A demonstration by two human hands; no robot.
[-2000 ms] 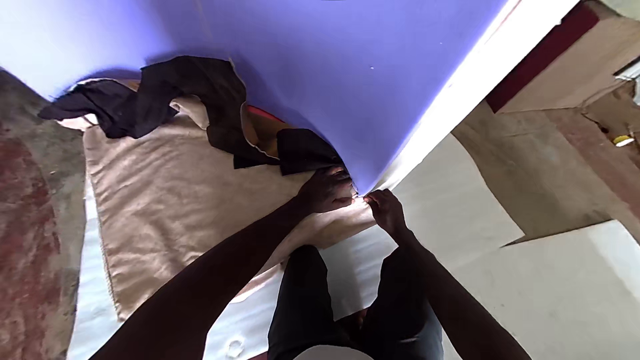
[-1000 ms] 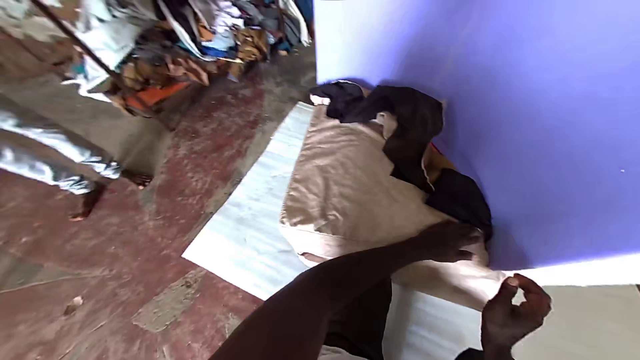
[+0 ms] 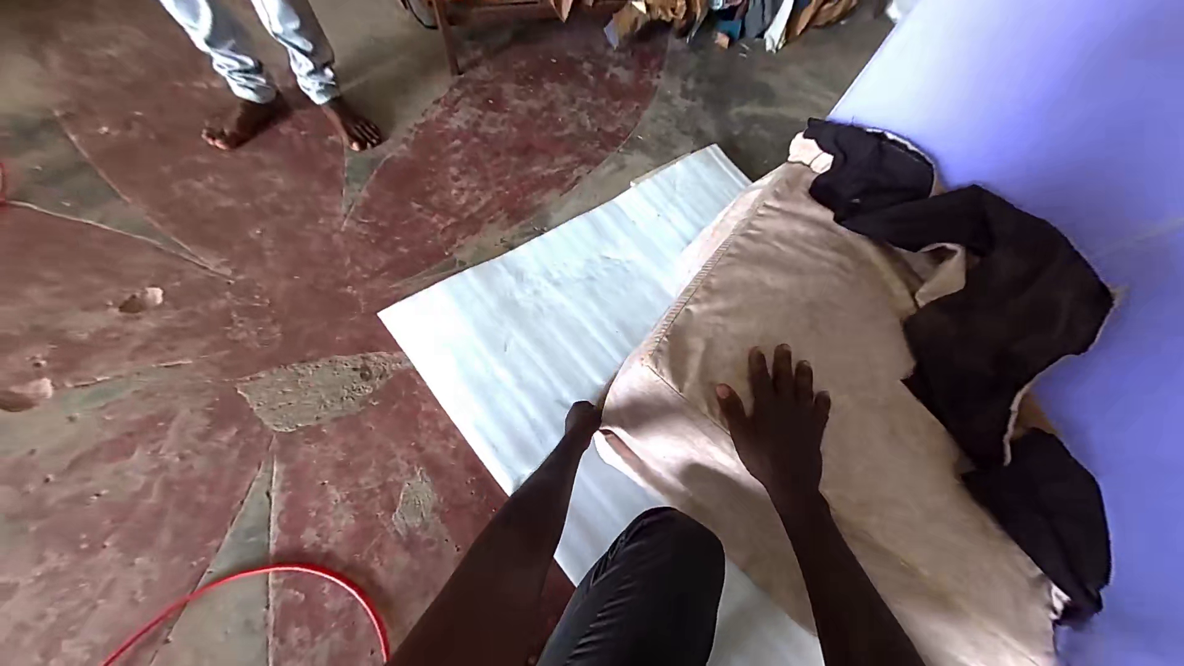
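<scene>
A beige fabric cover [image 3: 795, 277] with a stitched seam lies over a cushion-like block, its near left corner toward me. My left hand [image 3: 583, 421] is at that corner, fingers mostly hidden behind or under the cloth edge, so its hold is unclear. My right hand [image 3: 782, 416] rests flat on top of the beige fabric with its fingers spread. Black fabric [image 3: 1008, 305] lies bunched along the far right side of the cover, against a large blue-violet foam block [image 3: 1138, 388]. A white sheet [image 3: 546, 314] lies beneath the beige piece.
Another person's bare feet and light jeans [image 3: 314, 55] are at the upper left on the worn red and grey floor [image 3: 185, 324]. A red hose or cable [image 3: 305, 569] curves at the lower left. Fabric scraps [image 3: 740, 18] lie at the top.
Both hands have left the edge beside the blue-violet block. My left hand is now at the beige cover's near left corner and my right hand on its top. The view has swung left.
</scene>
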